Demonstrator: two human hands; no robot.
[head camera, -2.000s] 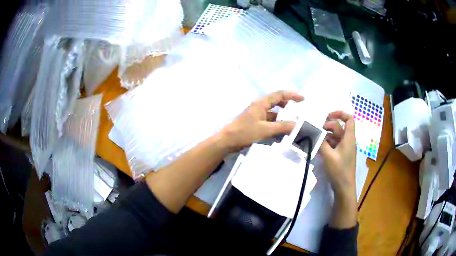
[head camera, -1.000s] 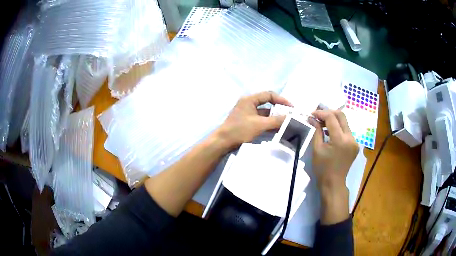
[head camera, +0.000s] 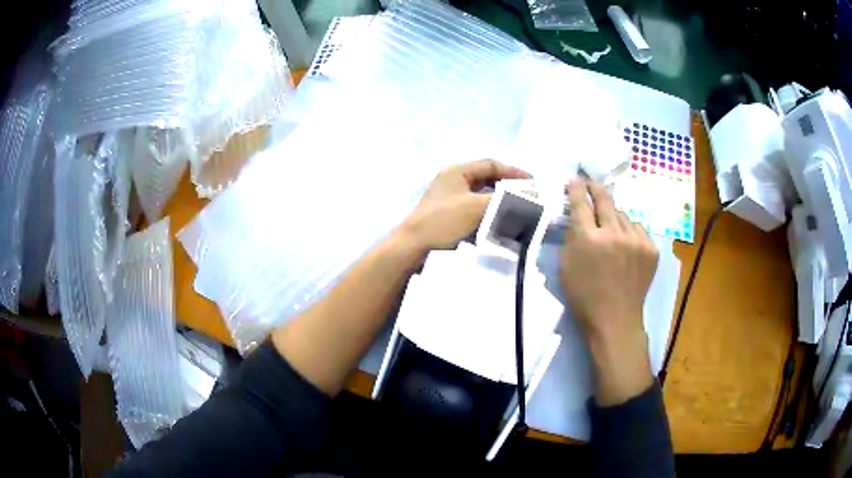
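A white security camera with a black front lies in front of me, its front towards me. Its white bracket points away from me, with the square hollow end showing. A black cable runs from that opening towards me. My left hand holds the far left side of the bracket, its fingertips partly hidden. My right hand is just right of the bracket, fingers together and pointing away. Glare hides whether its fingertips hold anything. A dot sticker sheet lies beyond it at the right.
Clear air-column bags are heaped at the left, and another bag lies across the white sheets. More white cameras stand at the right on the orange-brown table. A white tube-like item lies on the dark green bench.
The view has shifted. The bracket has turned, showing its opening more to the left. My right hand has moved from the bracket's right side, its fingers now straighter and pointing away.
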